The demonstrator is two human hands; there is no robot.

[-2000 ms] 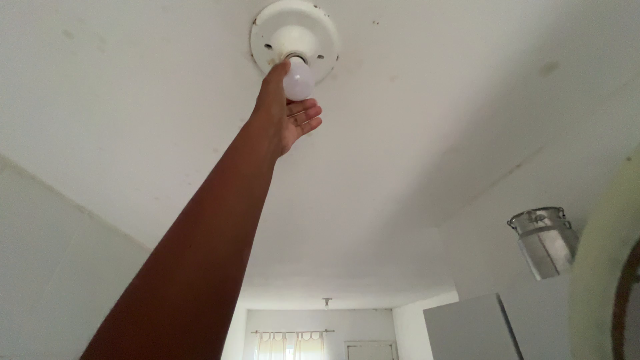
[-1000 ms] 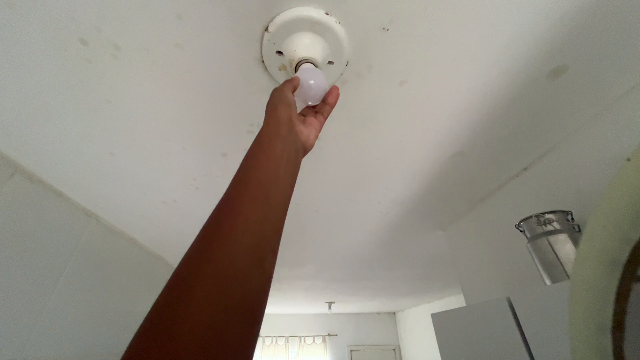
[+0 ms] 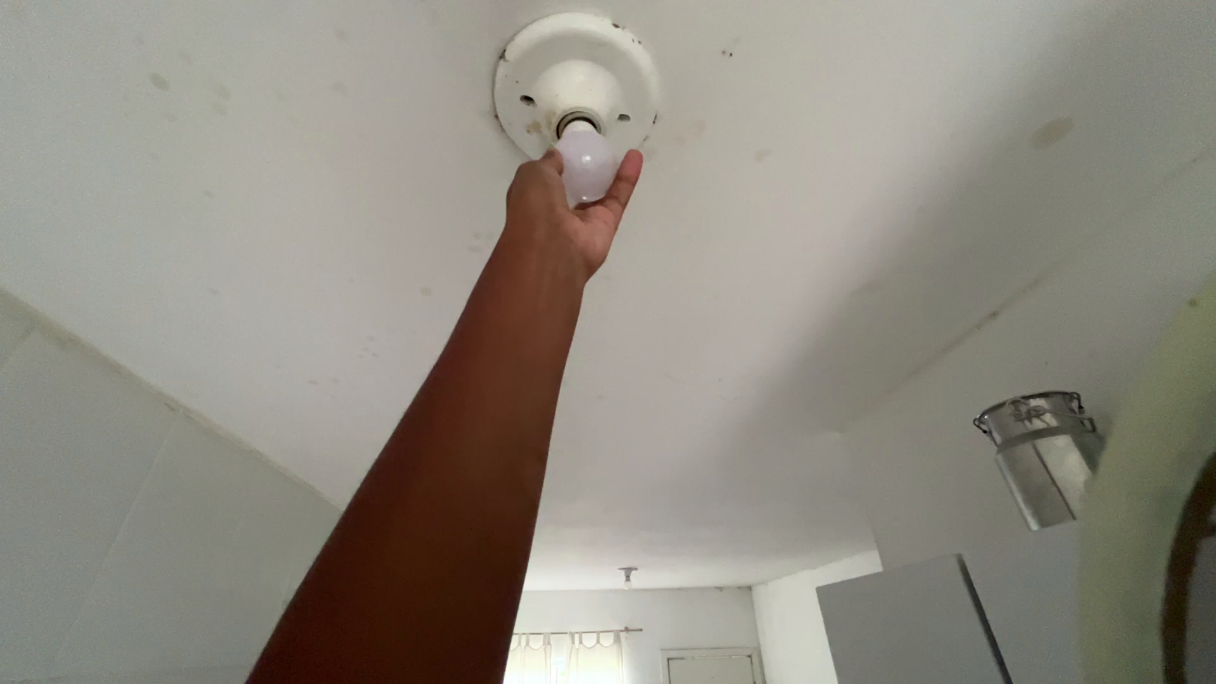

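Observation:
My left hand [image 3: 575, 204] reaches up from the lower left, with its fingers around a white round light bulb [image 3: 587, 163]. One digit lies along the bulb's left side, and another rises at its right, its tip standing a little off the glass. The bulb's neck is at the opening of a round white ceiling lamp holder [image 3: 577, 81], where a dark ring shows around it. Chipped edges and small holes mark the holder's base. How far the neck is seated cannot be told. My right hand is out of view.
A metal can with wire clasps [image 3: 1043, 461] stands high at the right, above a grey panel [image 3: 907, 622]. A pale curved object [image 3: 1130, 494] fills the right edge. Farther back are a small ceiling lamp [image 3: 628, 577], curtains [image 3: 597, 655] and a door frame [image 3: 711, 654].
My left hand has turned around the bulb: two seconds ago several fingers spread out below and right of it, and now a finger points up beside its right side.

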